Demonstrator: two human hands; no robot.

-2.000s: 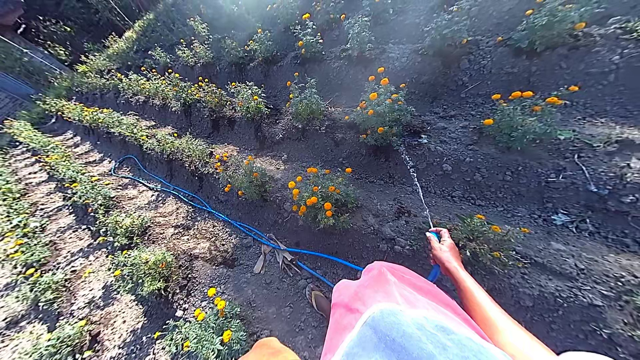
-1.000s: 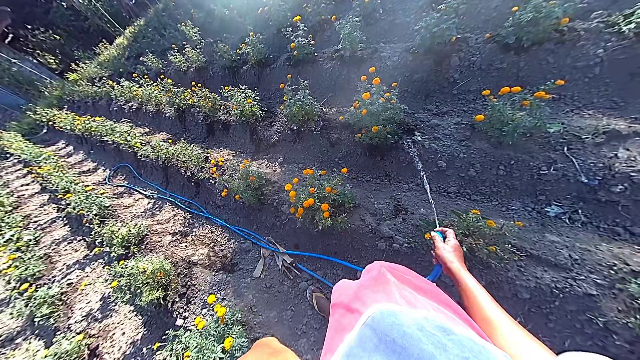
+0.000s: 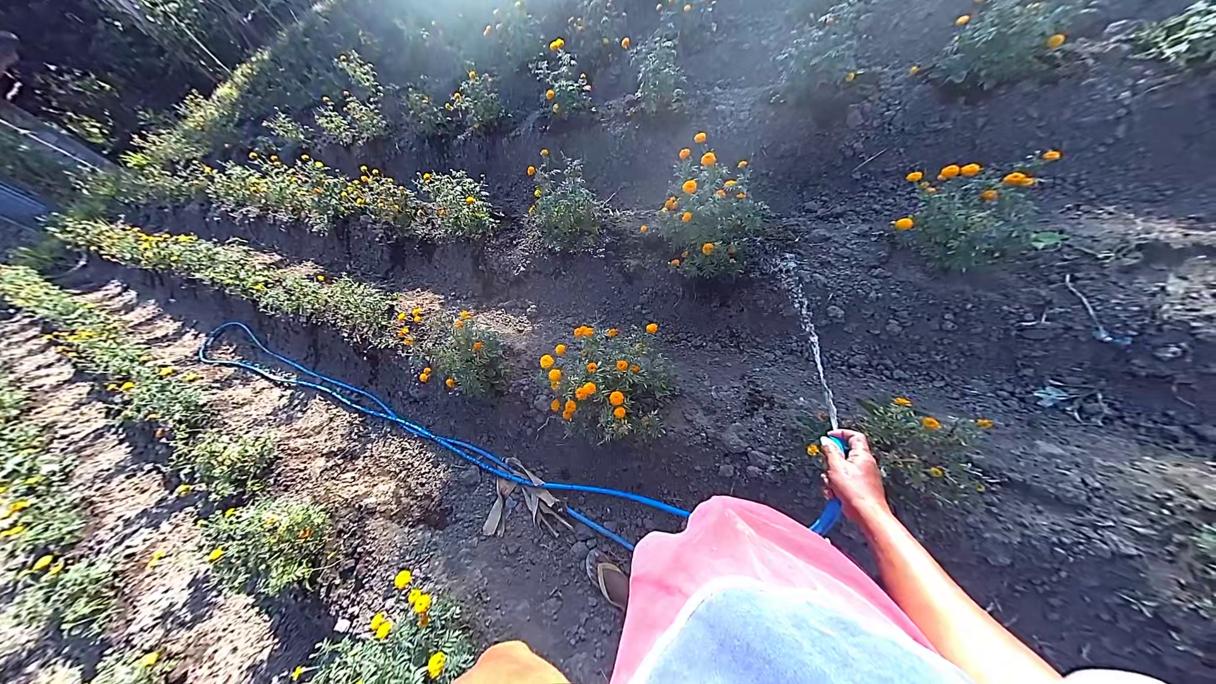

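My right hand (image 3: 855, 475) is closed around the end of a blue garden hose (image 3: 828, 516), at the lower right of the view. A stream of water (image 3: 807, 328) leaves the hose end and lands on the soil just right of an orange marigold plant (image 3: 708, 214). Close beside the hand, on its right, grows a low marigold plant (image 3: 921, 446). The rest of the blue hose (image 3: 418, 429) lies in a long loop on the ground to the left. My left hand is not seen.
Rows of marigolds (image 3: 608, 380) grow on raised soil ridges, with yellow-flowered rows (image 3: 114, 356) at the left. Dry leaves (image 3: 522, 494) lie by the hose near my sandalled foot (image 3: 611, 579). Another marigold plant (image 3: 974, 214) stands at the upper right.
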